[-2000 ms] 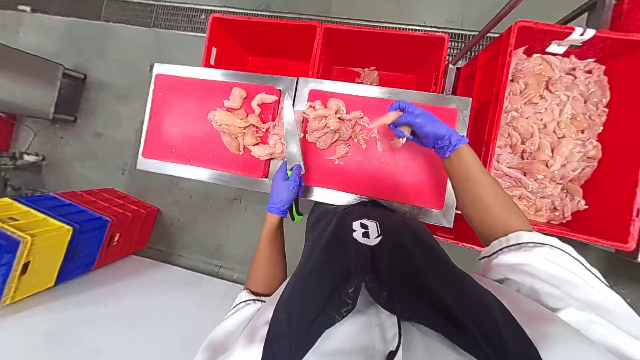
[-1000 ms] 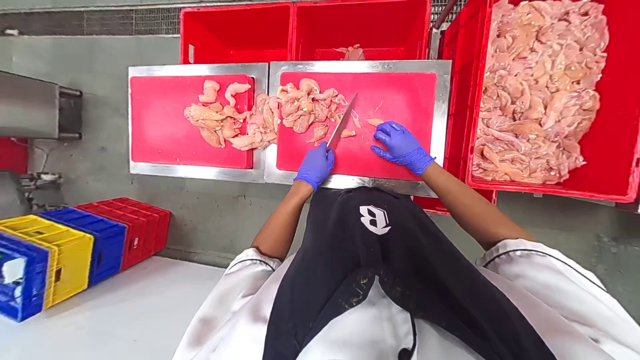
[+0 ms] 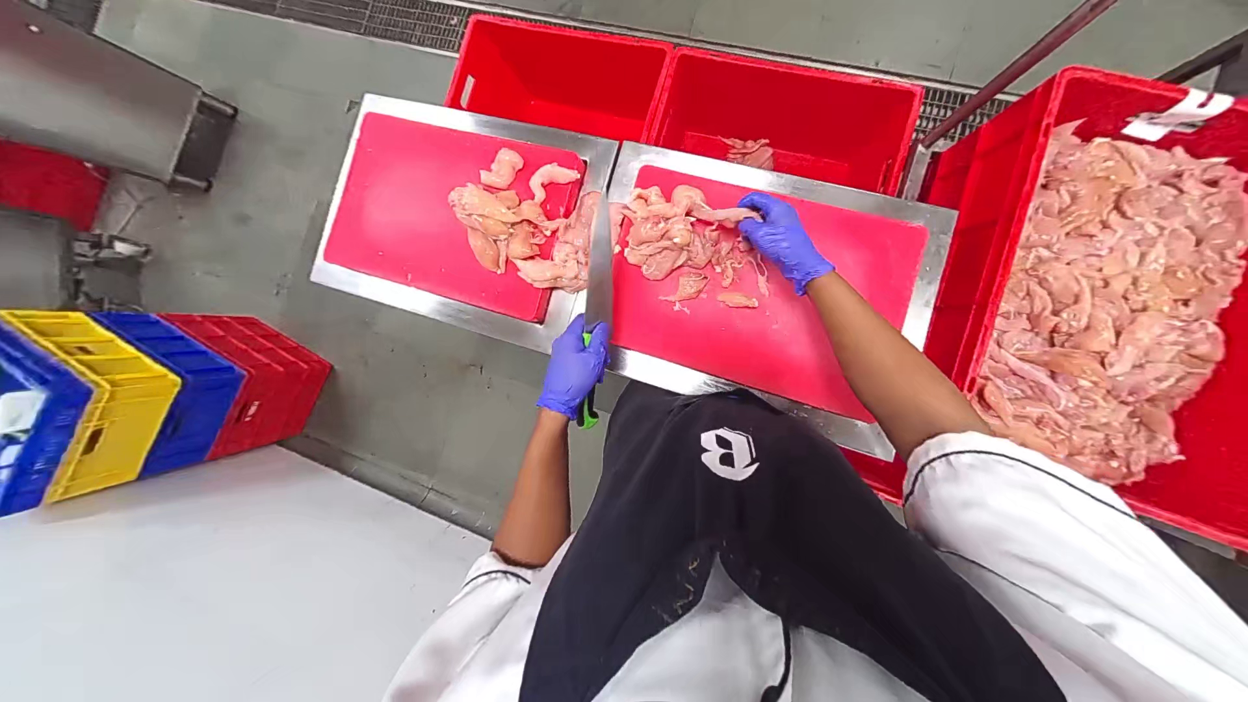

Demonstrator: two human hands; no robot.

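Note:
In a blue glove, my left hand point(image 3: 575, 366) grips the green and black handle of a large knife point(image 3: 600, 263), its blade pointing away over the seam between two steel-framed boards. My right hand point(image 3: 783, 239), also gloved, pinches the end of a strip of raw chicken point(image 3: 723, 215) at the right side of a chicken pile point(image 3: 663, 234) on the right red cutting board point(image 3: 780, 341). Small pieces point(image 3: 738, 299) lie just below the pile. More raw chicken point(image 3: 497, 219) rests on the left red cutting board point(image 3: 390, 214) and across its right edge.
Behind the boards stand two red crates point(image 3: 565, 73), the right one point(image 3: 790, 102) with some meat inside. A large red crate point(image 3: 1033, 195) full of raw chicken point(image 3: 1111, 322) is at the right. Blue, yellow and red crates point(image 3: 273, 390) stand in a row at the left.
Since one second ago, my left hand has swung the knife left, off the right board's middle to the seam. My right hand has moved up to the pile and taken hold of a chicken strip.

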